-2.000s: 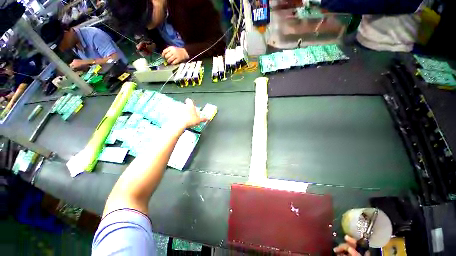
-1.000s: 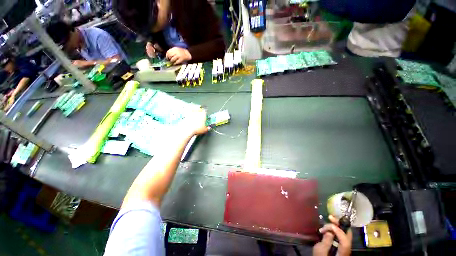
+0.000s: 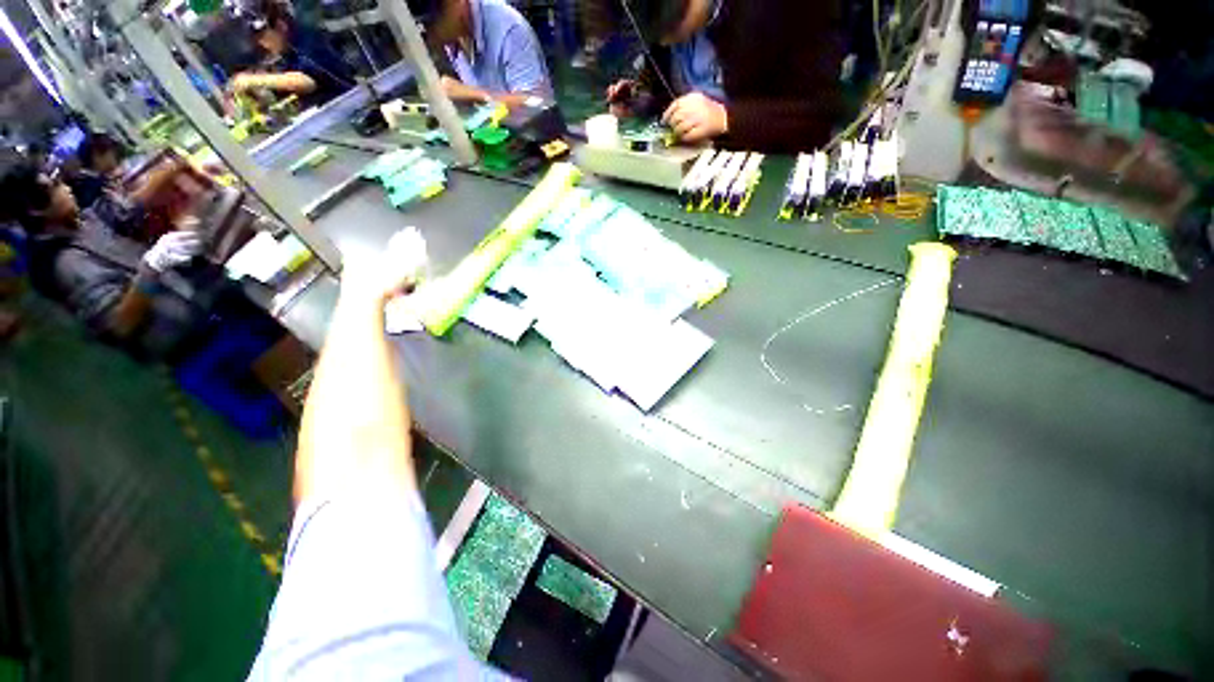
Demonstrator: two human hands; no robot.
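My left arm reaches to the far left of the bench. My left hand (image 3: 378, 267) is washed out by glare beside the lower end of the yellow-green wrapped bar (image 3: 503, 251). A small pale piece (image 3: 407, 251), which looks like a circuit board, is at its fingers and seems held. A pile of green and glaring white circuit boards (image 3: 606, 300) lies right of that bar. A dark-red work pad (image 3: 892, 606) is at the bottom right, cut off by the edge. A thin solder strand (image 3: 786, 327) lies curled on the bench. My right hand is out of the picture.
A second yellow wrapped bar (image 3: 905, 386) lies above the pad. White-and-black components (image 3: 839, 183) and a row of green boards (image 3: 1058, 229) lie across the bench. Trays with green boards (image 3: 495, 573) are below the near edge. Co-workers sit across and at left.
The view has swung left. My left hand has moved from the board pile, past the yellow-green bar, with the small board. My right hand, the iron and the cup have left the picture.
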